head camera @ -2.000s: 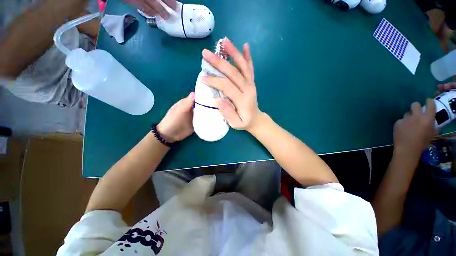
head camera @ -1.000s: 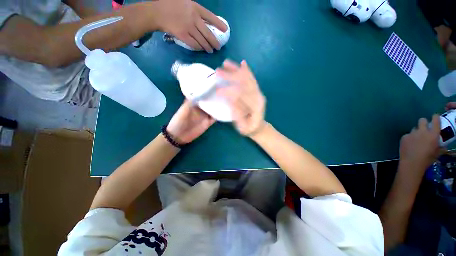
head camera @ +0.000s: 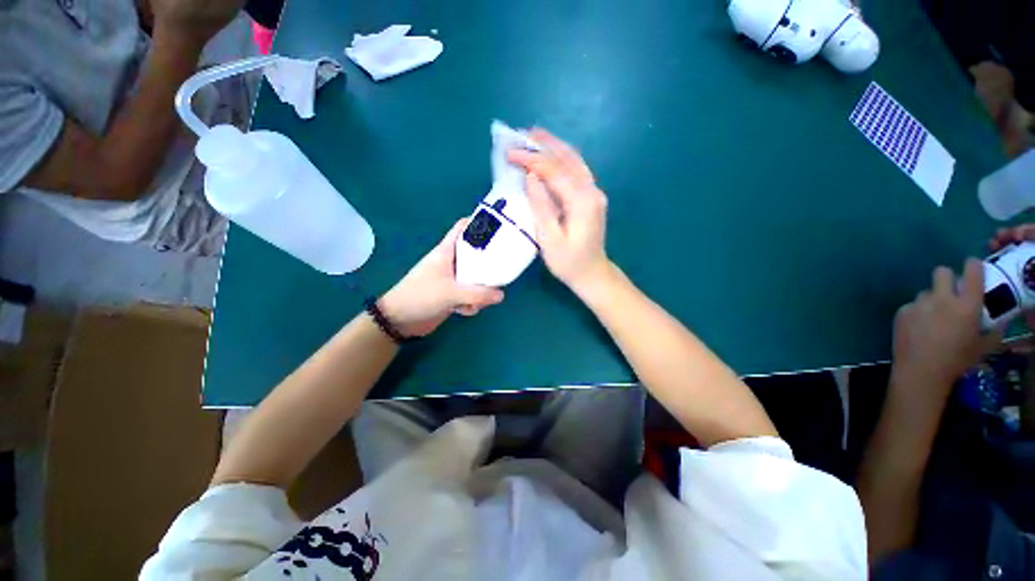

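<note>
A white bulb camera [head camera: 495,252] with a black seam line and a black squarish window is held above the green table. My left hand [head camera: 437,284] grips its rounded lower end from the left and below. My right hand [head camera: 566,208] holds a white wiping cloth [head camera: 505,148] against the upper end of the camera. The cloth and fingers hide that end, so the screw base does not show.
A wash bottle [head camera: 288,204] lies left on the green table [head camera: 726,261]. Crumpled cloths [head camera: 393,51] lie behind it. Bulb cameras [head camera: 804,30] lie far right, near a label sheet [head camera: 905,141]. A person at right holds another camera [head camera: 1006,284]. A person's arm is at upper left.
The camera in my hands has turned, and its black window now shows. The neighbour's hand and the camera under it have left the upper left, where a white cloth now shows.
</note>
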